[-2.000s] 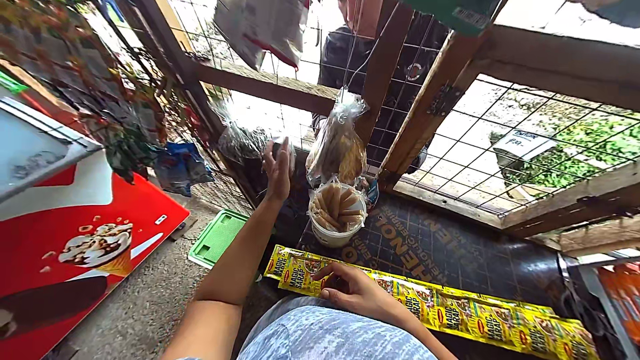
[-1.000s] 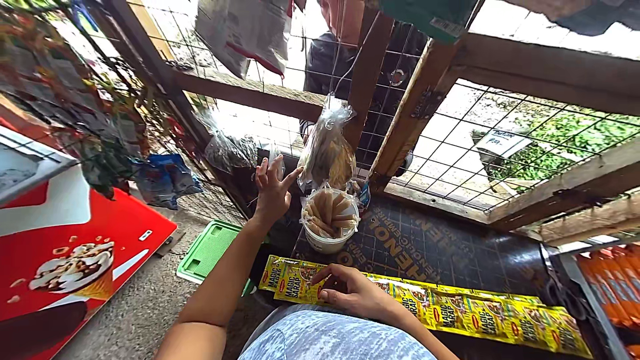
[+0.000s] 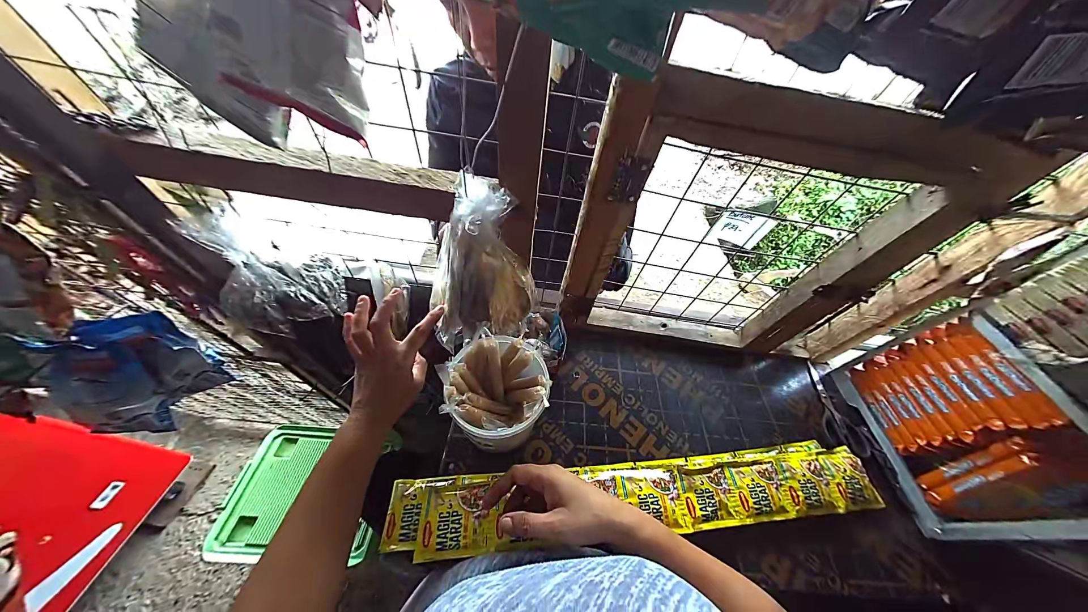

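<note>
My left hand is raised with its fingers spread, just left of a hanging clear plastic bag with brownish contents. Its index fingertip is at the bag's edge; whether it touches cannot be told. Below that bag stands a white bucket of light brown rolled pieces, lined with clear plastic. My right hand rests with bent fingers on strips of yellow Maggi seasoning sachets, which lie along the dark counter's front edge. Whether its fingertips pinch a sachet is unclear.
The dark printed counter meets a wood-framed wire mesh, with a person in dark clothes outside. At right stands a grey-edged box of orange packs, scissors beside it. A green plastic lid and a red panel are at left.
My left hand's fingers have spread and sit nearer the hanging bag than two seconds ago. My right hand has stayed on the yellow sachets.
</note>
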